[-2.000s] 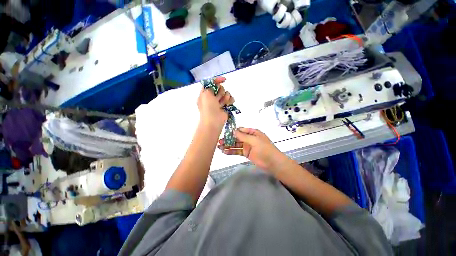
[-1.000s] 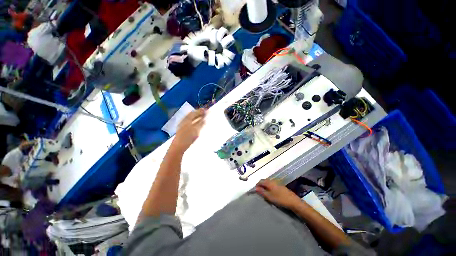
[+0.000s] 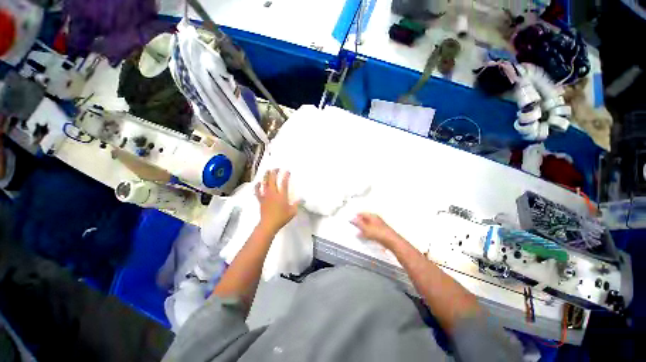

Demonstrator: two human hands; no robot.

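Note:
White cloth (image 3: 312, 166) lies overexposed over the left part of the white table and hangs over its front edge. My left hand (image 3: 276, 203) rests on the cloth near the table's front edge, its fingers spread. My right hand (image 3: 373, 228) is over the table just right of the cloth, its fingers curled. Whether it holds anything cannot be told. The green patterned fabric (image 3: 551, 215) shows in the grey parts tray at the right, among pale strips.
A sewing machine with a blue handwheel (image 3: 217, 171) stands at the left. Another machine (image 3: 552, 265) lies at the table's right end. A blue crate (image 3: 145, 261) with white pieces is below left. A paper sheet (image 3: 401, 117) lies at the rear edge.
The view has swung left. The patterned fabric went from my hands to the tray. My left hand has moved from near the tray onto the white cloth; my right hand has moved over the table.

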